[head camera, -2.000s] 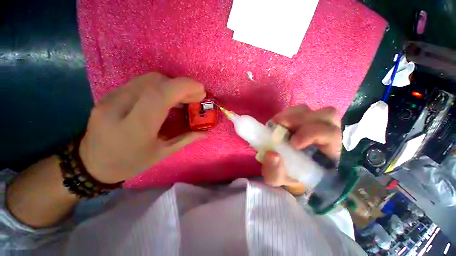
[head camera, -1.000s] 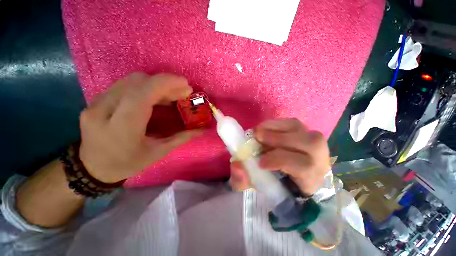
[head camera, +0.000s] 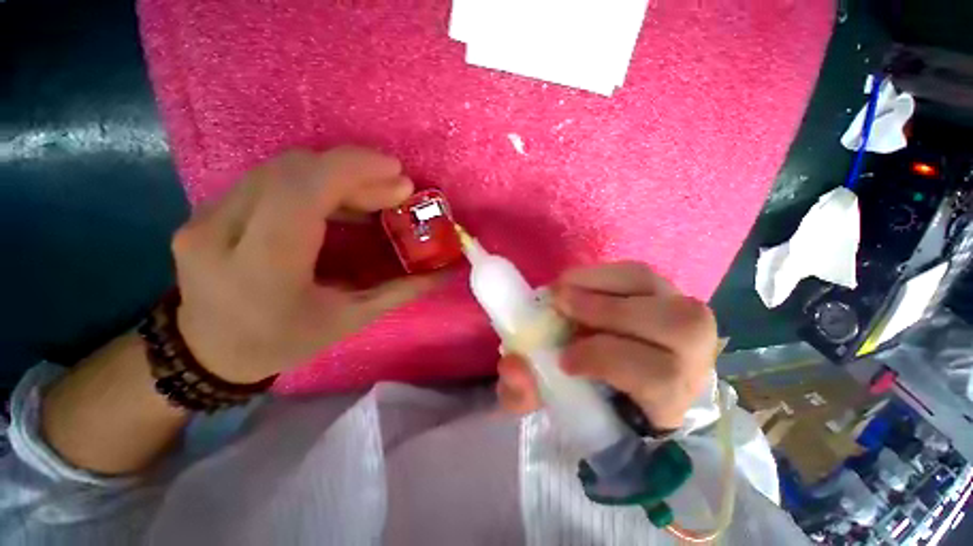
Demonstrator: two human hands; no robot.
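Observation:
A glossy red housing (head camera: 429, 241) with a pale rectangular part and dark details inside is over the pink-red mat (head camera: 352, 75). My left hand (head camera: 277, 256) holds it between thumb and fingers. My right hand (head camera: 629, 341) is shut on the whitish glue syringe (head camera: 506, 299), around its cream tape band. The yellowish needle (head camera: 463, 237) points up and left, its tip at the right edge of the housing; whether it touches is not clear. A dark green cap (head camera: 645, 475) with a clear-orange hose (head camera: 726, 459) is at the syringe's rear end.
White paper wipes (head camera: 549, 41) lie at the mat's far edge. To the right are crumpled wipes (head camera: 816, 251), a blue rod (head camera: 865, 133) and a black box (head camera: 838, 315) with a red light. A brown box (head camera: 806, 416) and bagged items are at lower right.
Since two seconds ago, the syringe has swung to a steeper angle and moved left with my right hand. The housing is slightly further left and tilted. Over the last second, little has moved.

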